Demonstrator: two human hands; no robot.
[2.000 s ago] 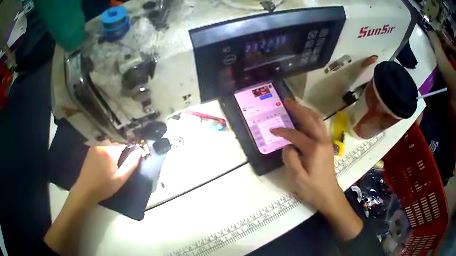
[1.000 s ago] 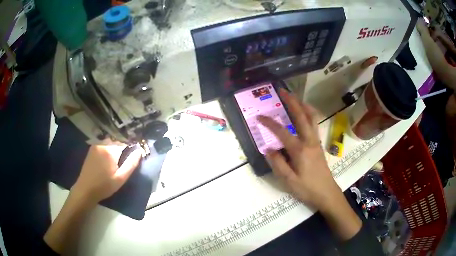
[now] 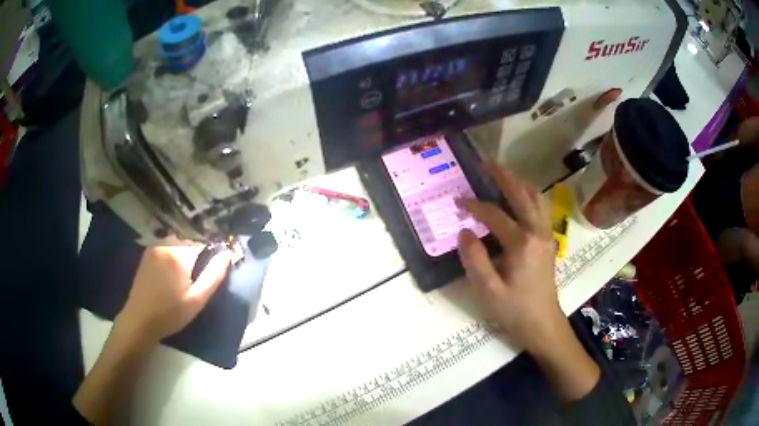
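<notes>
A smartphone (image 3: 434,200) with a bright pink-white screen lies on a dark phone mat (image 3: 433,273) below the control panel. My right hand (image 3: 520,258) is over the phone's lower right, fingers apart, one fingertip at the screen; it holds nothing. My left hand (image 3: 171,287) is at the needle area on the left, thumb and fingers closed on the edge of a dark fabric panel (image 3: 218,333). The panel lies flat under the hand and the presser foot (image 3: 233,248). Lamp glare blurs the needle and fingertips.
The control panel (image 3: 437,79) is on the off-white machine head (image 3: 275,125). A red-pink and teal tool (image 3: 337,198) lies right of the needle. A drink cup (image 3: 620,179) and yellow cutter (image 3: 562,220) are right of my right hand. A red basket (image 3: 695,291) is lower right.
The view has shifted slightly. My right hand's fingers have moved over the phone screen, and a new blue message shows there. My left hand and the fabric keep their place at the needle.
</notes>
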